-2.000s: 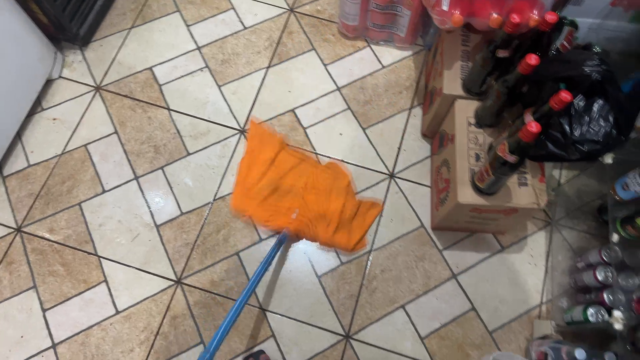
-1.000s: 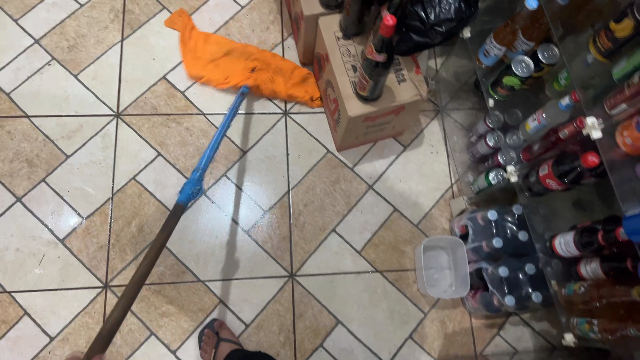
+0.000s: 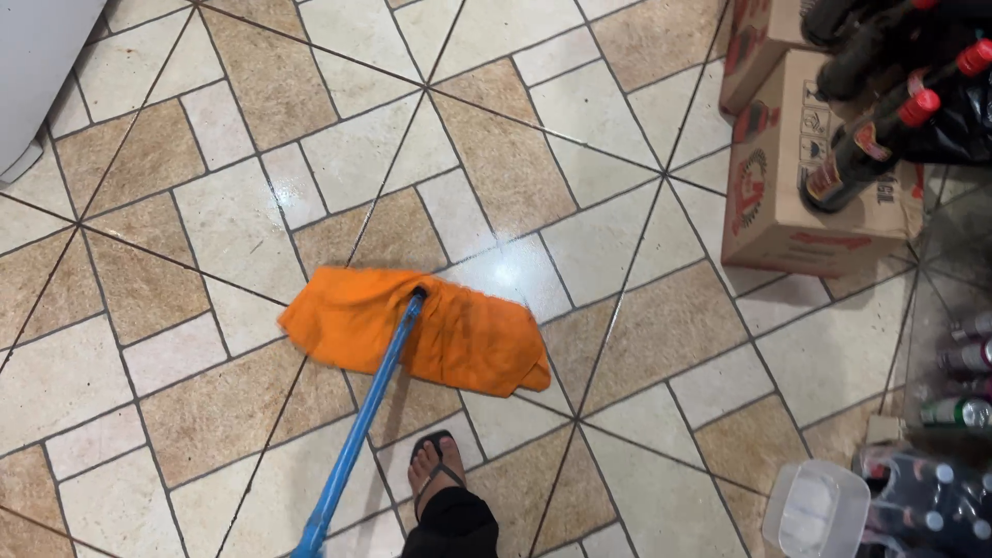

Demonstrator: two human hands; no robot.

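An orange cloth (image 3: pixel 480 333) lies spread and slightly folded on the tiled floor, around the lower end of a pole. The blue pole (image 3: pixel 356 434) passes into the cloth at its middle and slants down to the bottom edge of the view, where it leaves the frame. Neither my left hand nor my right hand is in view, so what they hold is hidden. Just right of the pole, a foot in a black flip-flop (image 3: pixel 436 469) stands on the tiles, below the cloth.
Cardboard boxes (image 3: pixel 783 194) with dark, red-capped bottles (image 3: pixel 860 159) on top stand at the upper right, beside a black plastic bag (image 3: pixel 949 116). At the lower right are a clear plastic tub (image 3: pixel 814 508), packed bottles (image 3: pixel 922 496) and cans (image 3: pixel 957 411). A white appliance-like object (image 3: pixel 39 62) borders the upper left.
The orange cloth and pole have moved away from the cardboard box, which the cloth's end reached one second ago. The view has shifted considerably.
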